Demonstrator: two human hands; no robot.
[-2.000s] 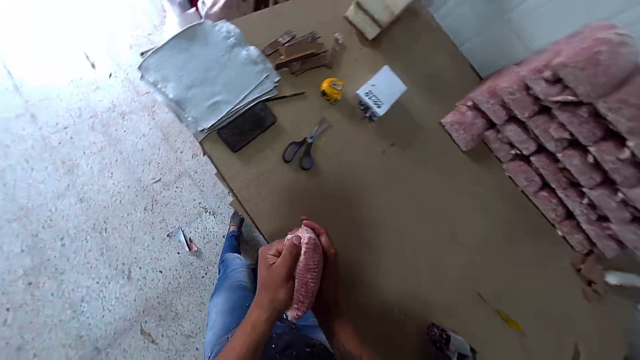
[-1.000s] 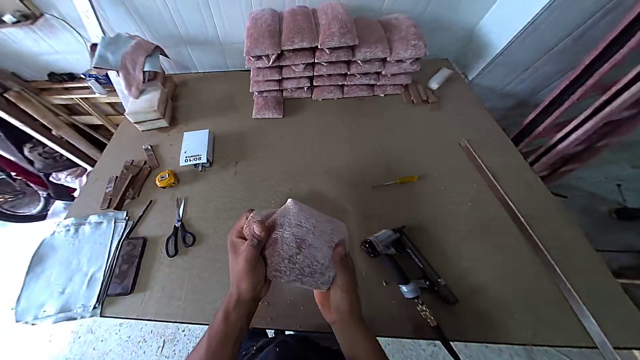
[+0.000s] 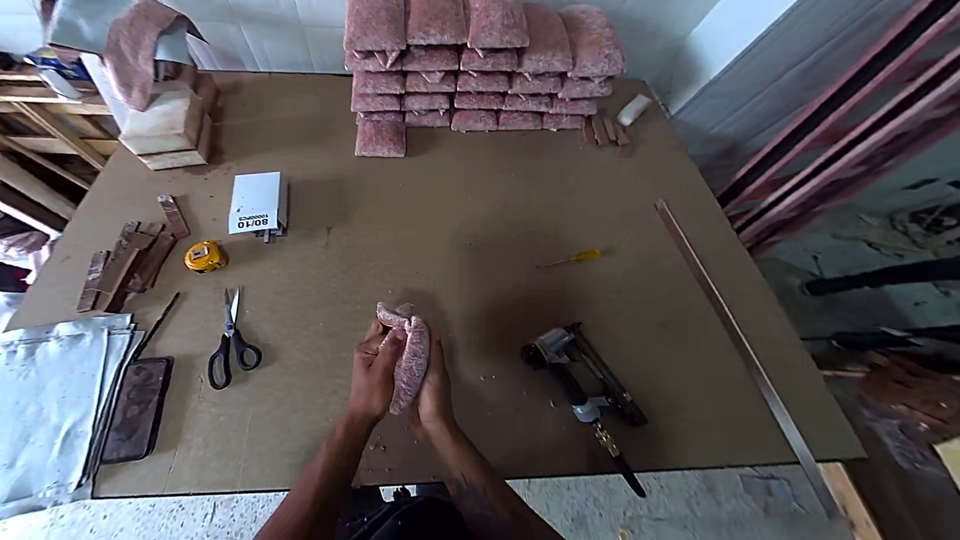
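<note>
My left hand (image 3: 377, 369) grips a small pink fabric-covered pad (image 3: 412, 364) near its upper end, where a fold of the cover sticks out. My right hand (image 3: 435, 386) holds the pad's right side, with the fingers partly hidden behind it. The pad is seen narrow side up, above the near part of the table. Black-handled scissors (image 3: 234, 341) lie to the left of my hands, blades pointing away. To the right lies a pneumatic staple gun (image 3: 581, 375) with its hose fitting toward the near edge.
Stacked pink pads (image 3: 480, 60) stand at the table's back. A yellow tape measure (image 3: 205, 256), a white box (image 3: 256, 202), wood strips (image 3: 124, 262), grey fabric sheets (image 3: 52, 405) and a dark phone (image 3: 139, 409) lie left. A yellow-handled screwdriver (image 3: 585, 256) and a long strip (image 3: 739, 341) lie right.
The pad, broad face showing a second ago, is now turned narrow side up between both hands. The view has swung round strongly since the oldest frame.
</note>
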